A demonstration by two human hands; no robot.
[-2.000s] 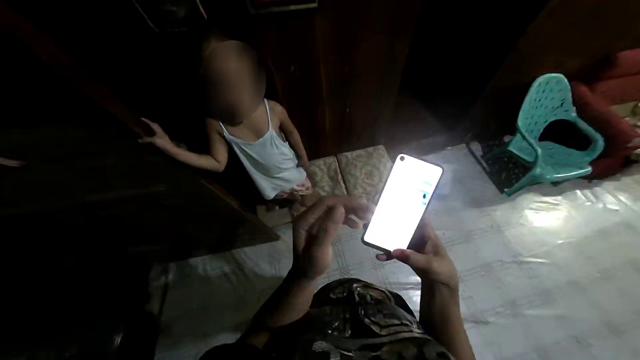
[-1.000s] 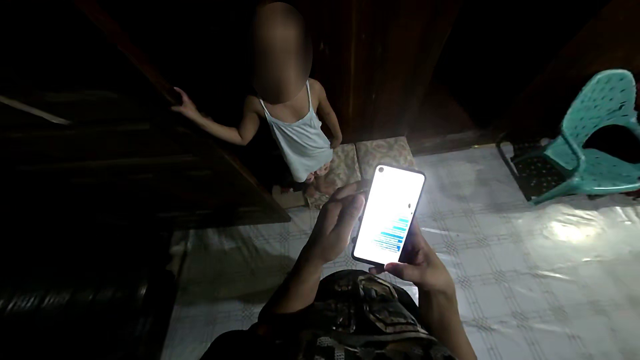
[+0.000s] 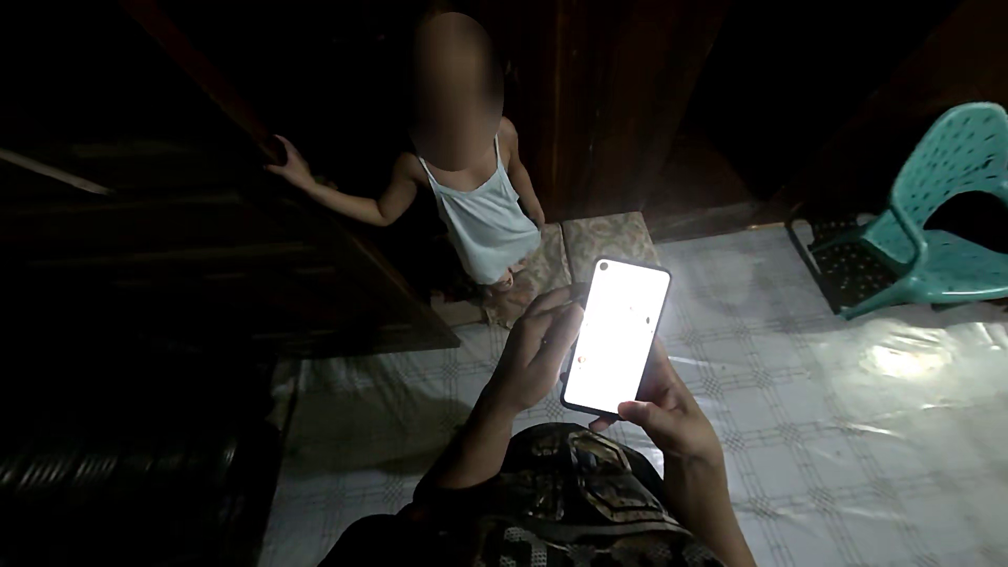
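A smartphone [image 3: 617,339] with a glaring white screen is held upright in front of my body. My right hand [image 3: 669,402] grips its lower right part, the thumb on the bottom corner and the other fingers mostly hidden behind. Against the phone's left edge lies my left hand [image 3: 543,346], thumb near the side and some fingers partly hidden behind it; whether it bears any of the weight is unclear. Below the phone is the patterned dark shirt [image 3: 583,496] that I wear.
A small person in a light sleeveless top [image 3: 484,224] stands ahead, one hand on a dark wooden door edge [image 3: 228,102]. Patterned floor mats [image 3: 606,236] lie by the doorway. A green plastic chair [image 3: 913,236] stands right on a floor covered in checked sheeting [image 3: 756,441].
My left hand has come in from open beside the phone to its left edge. The screen's content has changed. The view has shifted left.
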